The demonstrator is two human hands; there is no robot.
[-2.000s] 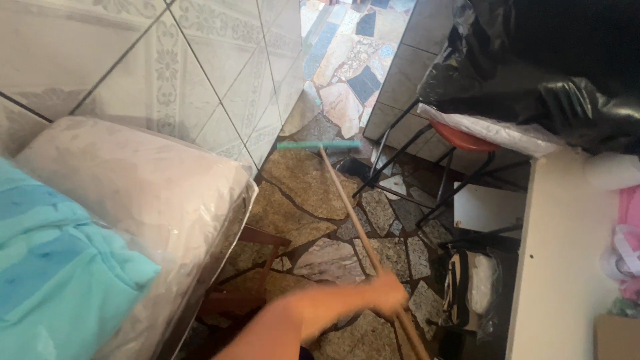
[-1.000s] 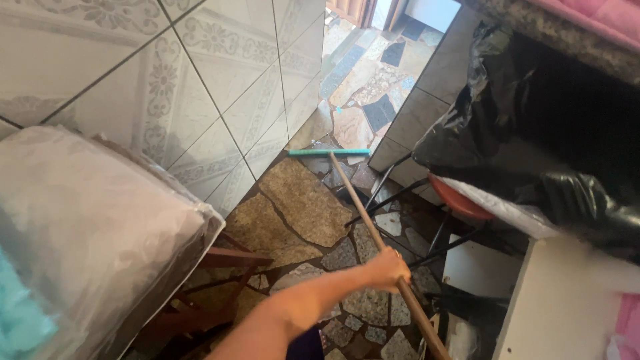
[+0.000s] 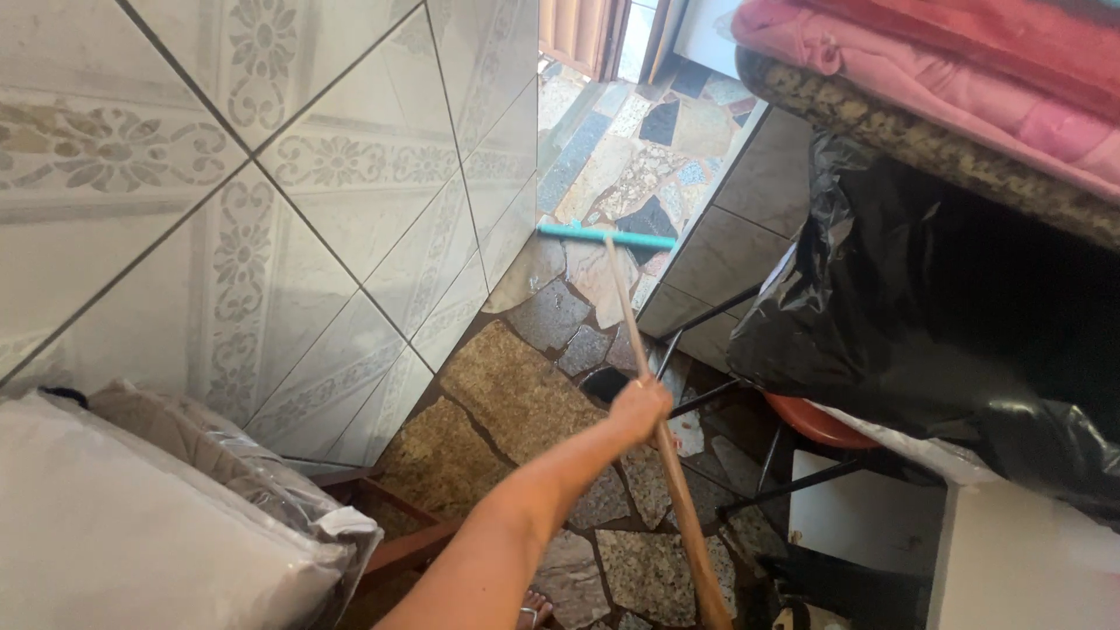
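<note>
My left hand (image 3: 643,407) is closed around the wooden pole (image 3: 687,516) of a floor squeegee, its forearm coming in from the bottom edge. The pole slants away from the bottom right to the turquoise squeegee head (image 3: 608,236). That head lies across the stone floor at the narrow opening between the tiled wall and a tiled partition. Below it, the irregular stone floor (image 3: 551,315) looks wet in places. My right hand is not in view, and the pole's near end is cut off by the frame.
A patterned tiled wall (image 3: 350,219) runs along the left, above a plastic-wrapped bundle (image 3: 157,525). At right are a black plastic bag (image 3: 919,324), a red stool seat (image 3: 818,423) with dark metal legs, and folded pink cloths (image 3: 945,79). A foot (image 3: 535,608) shows at the bottom.
The squeegee head has moved forward along the floor into the opening, with my left hand still around the pole. The view has shifted, showing more of the wall and the pink cloths.
</note>
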